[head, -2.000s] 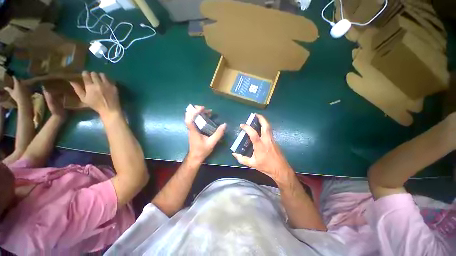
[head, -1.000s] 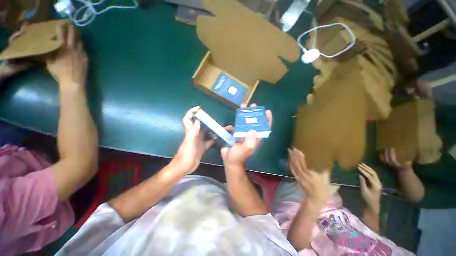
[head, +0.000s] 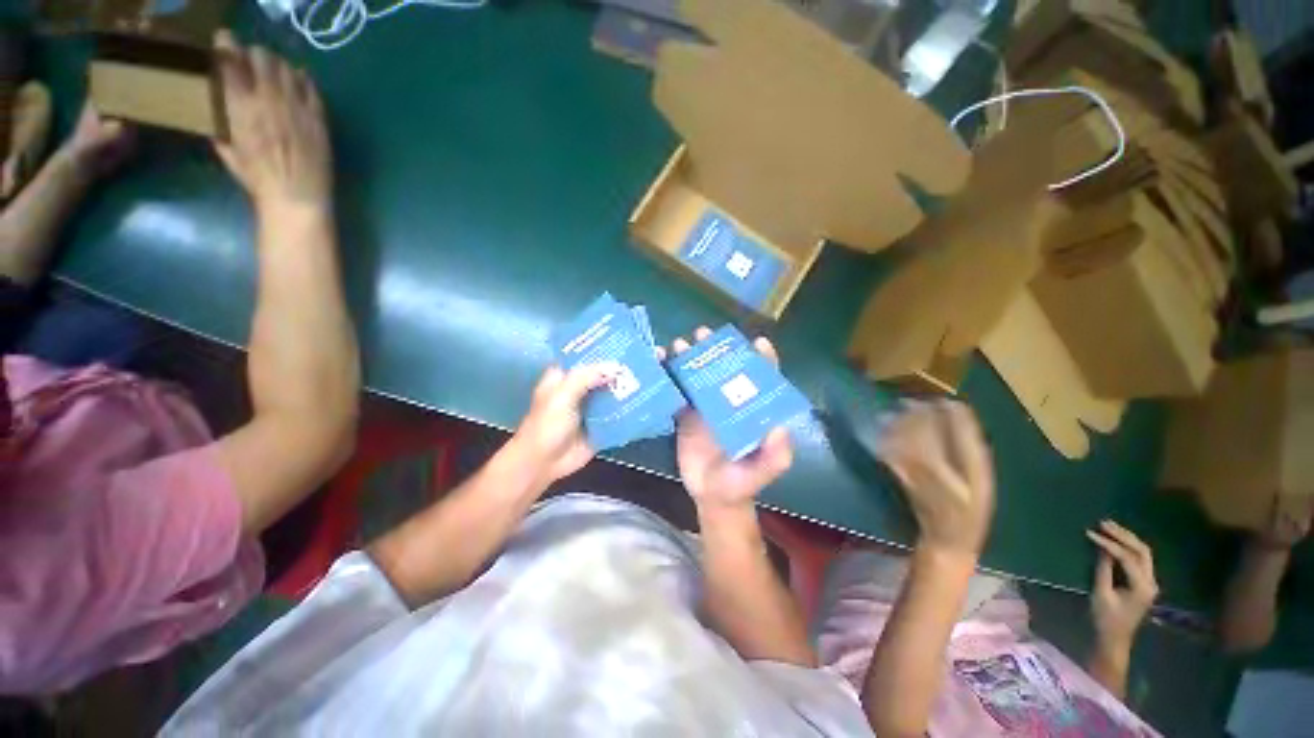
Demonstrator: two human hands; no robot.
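My left hand (head: 562, 411) holds a fanned stack of blue insert cards (head: 613, 378), printed side up. My right hand (head: 728, 459) holds another stack of blue cards (head: 736, 387) from below, text and small square code facing up. The two stacks are side by side, close together, above the table's front edge. Just beyond them an open mailer box (head: 651, 228) stands on the green table with its long lid (head: 793, 108) folded back. One blue card (head: 732, 261) lies flat inside it.
A heap of part-folded brown box blanks (head: 1138, 289) lies at the right, with a white cable loop (head: 1121, 137). A neighbour's blurred hand (head: 944, 469) is close on my right. At the left a neighbour's hands hold a brown box (head: 156, 98). A white cable (head: 334, 22) lies top left.
The left stack, earlier seen edge-on, now shows its blue faces and is fanned. The view has shifted. The right neighbour's near hand has left the large blank; the left neighbour's brown piece now shows as a box.
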